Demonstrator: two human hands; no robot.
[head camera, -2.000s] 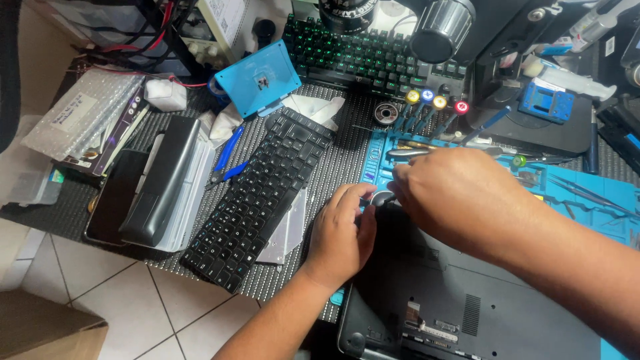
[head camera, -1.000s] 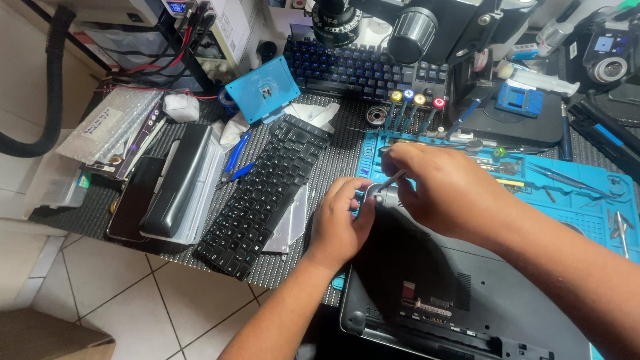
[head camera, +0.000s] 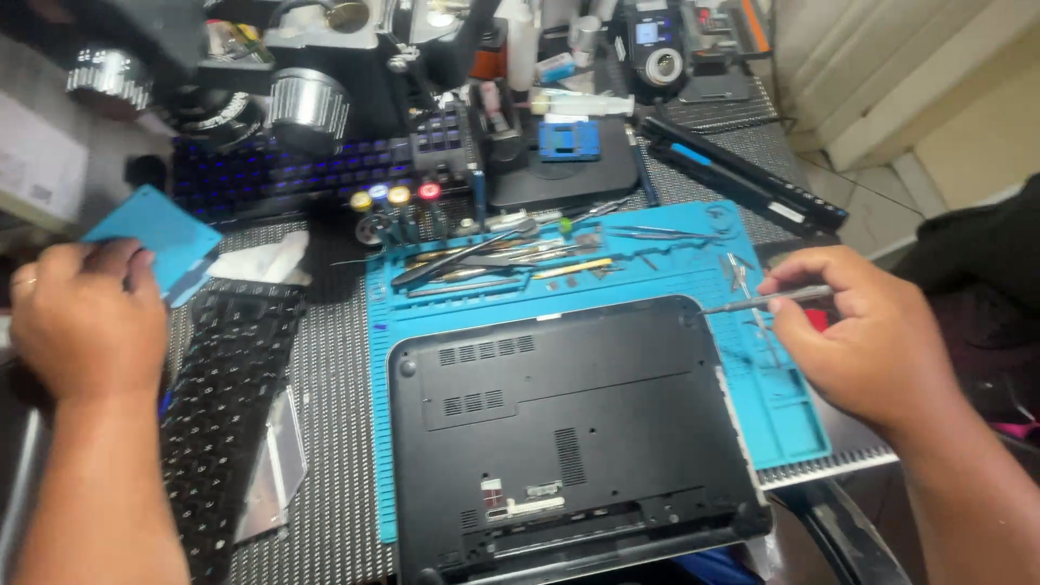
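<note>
A black laptop (head camera: 561, 455) lies with its underside up on a blue silicone repair mat (head camera: 691, 236). My right hand (head camera: 853, 333) pinches a thin metal screwdriver or similar slim tool (head camera: 768, 301), its tip close to the laptop's far right corner. At the far left my left hand (head camera: 89, 317) is over the near left edge of a flat blue tray or card (head camera: 166, 231), fingers curled; whether it grips the blue piece cannot be told. A loose black laptop keyboard (head camera: 231, 406) lies just right of my left forearm.
Tweezers, a yellow stick (head camera: 573, 268) and other hand tools fill the mat's far part. Behind stand screwdrivers with coloured caps (head camera: 398, 195), a lit keyboard (head camera: 284, 175) and a microscope (head camera: 309, 106). A black laptop battery (head camera: 747, 179) lies at the back right.
My hands were together at the laptop's far left corner; now they are wide apart, the left at the blue piece, the right at the laptop's right side. The view has swung right.
</note>
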